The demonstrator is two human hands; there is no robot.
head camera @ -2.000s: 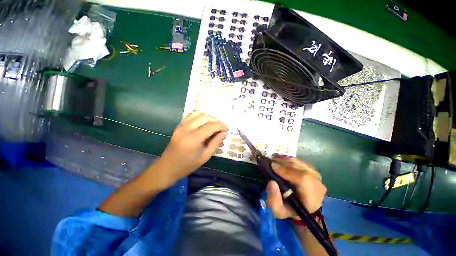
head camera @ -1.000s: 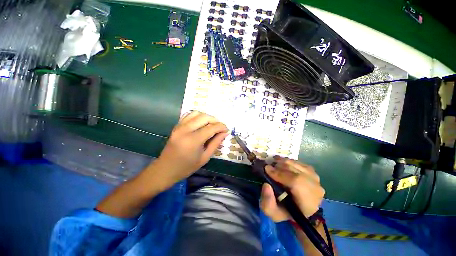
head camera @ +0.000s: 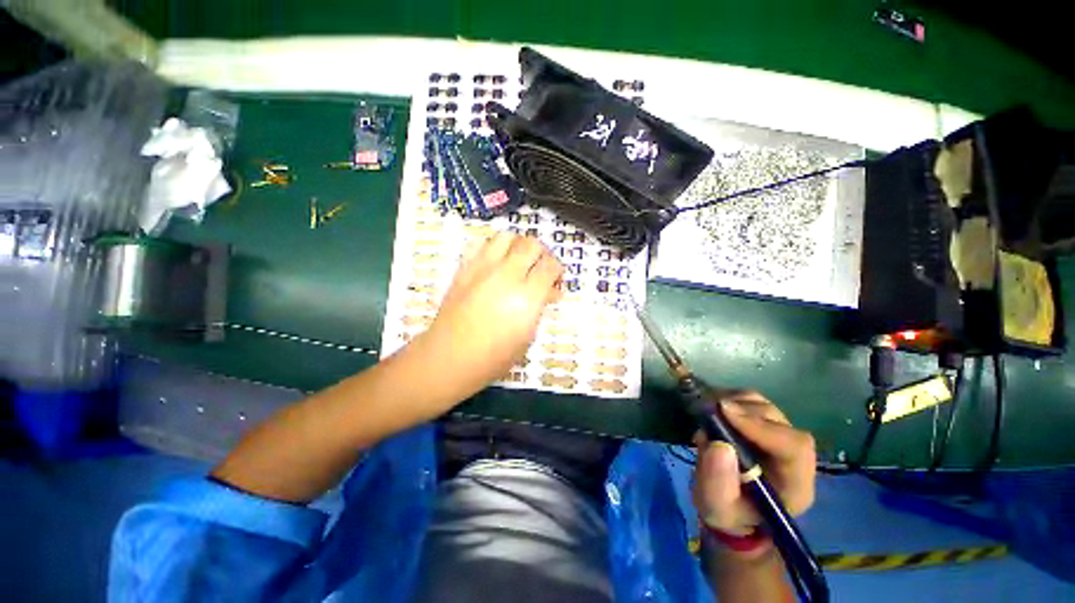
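Note:
My right hand (head camera: 754, 459) holds the black soldering iron (head camera: 733, 442), its thin metal tip pointing up and left, at the right edge of the white component sheet (head camera: 519, 365). My left hand (head camera: 495, 309) is over the middle of the sheet, fingertips at the rows of small dark components (head camera: 607, 271). Whether the fingertips hold anything is too small to tell. Tan spots show on the lower sheet. Blue circuit boards (head camera: 466, 177) lie in a fanned pile on the upper sheet, left of the fan. Solder wire (head camera: 301, 339) runs from the spool (head camera: 136, 283) towards my left forearm.
The black fan (head camera: 595, 159) stands on the sheet. Small grey parts (head camera: 760, 218) cover a white tray at right. The black soldering station (head camera: 908, 253) with a red light is far right. Another board (head camera: 373, 139), loose slivers (head camera: 271, 174), a plastic bag (head camera: 183, 171) and clear trays (head camera: 59, 236) lie left.
The view has shifted. My left hand has moved up and right over the dark component rows. The iron has moved right, away from my left fingertips.

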